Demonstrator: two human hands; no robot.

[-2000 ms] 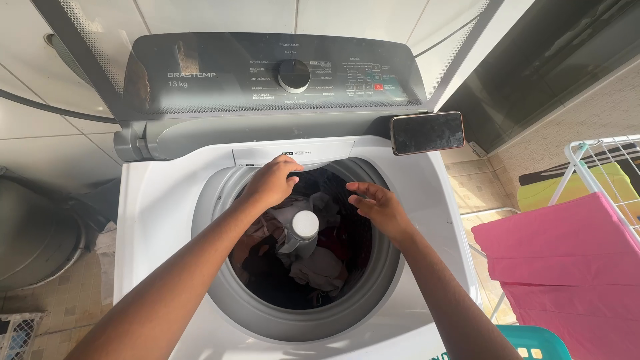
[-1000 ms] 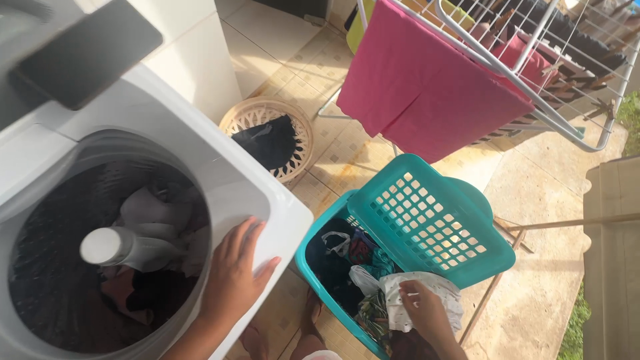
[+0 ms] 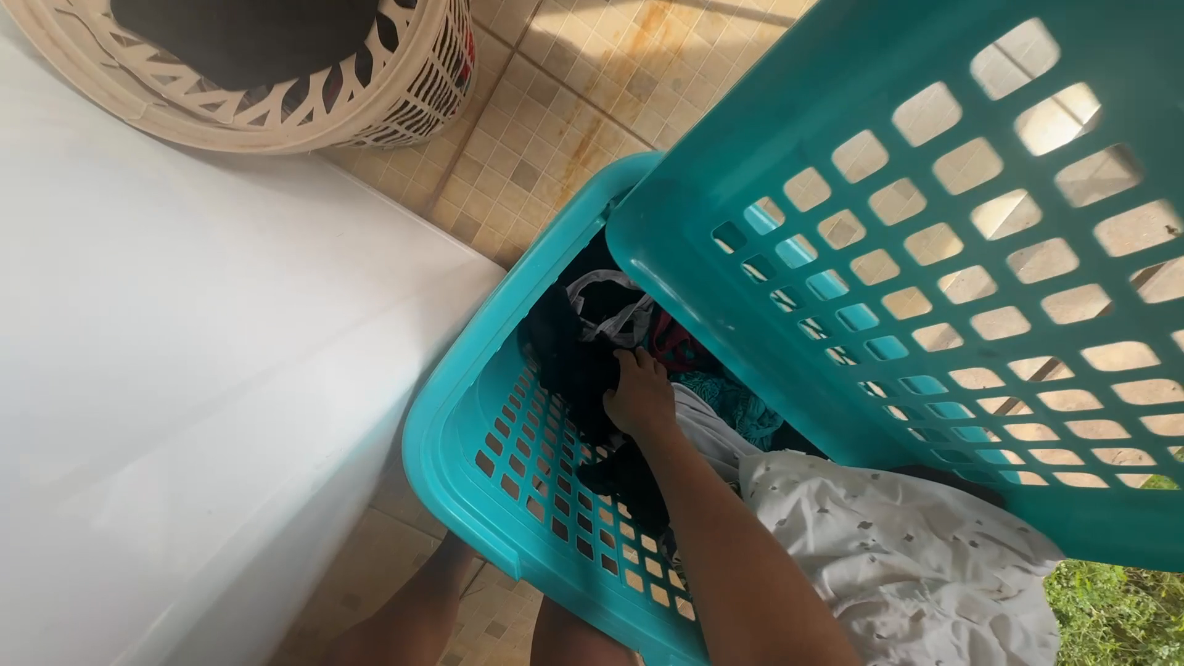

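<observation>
My right hand (image 3: pixel 642 393) reaches down into a teal plastic laundry basket (image 3: pixel 435 407), its fingers closed on a dark garment (image 3: pixel 585 375). Beside the fingers lie a grey-white strappy garment (image 3: pixel 622 310), a dark red piece (image 3: pixel 673 342) and teal lacy fabric (image 3: pixel 731 402). A white cloth with small dark marks (image 3: pixel 888 546) hangs over the basket's rim to the right of my forearm. The basket's perforated lid (image 3: pixel 832 231) stands raised on the right. My left hand is out of the frame.
The white side of the washing machine (image 3: pixel 203 370) fills the left. At the top left, a round beige openwork basket (image 3: pixel 277 129) holds a dark cloth (image 3: pixel 259 37). Tiled floor (image 3: pixel 555 111) shows between them. My legs (image 3: pixel 407 601) are below the teal basket.
The view has swung from the washing machine to the teal basket and come closer. My right hand has moved from the white cloth to the dark garment deeper inside. My left hand has left the view.
</observation>
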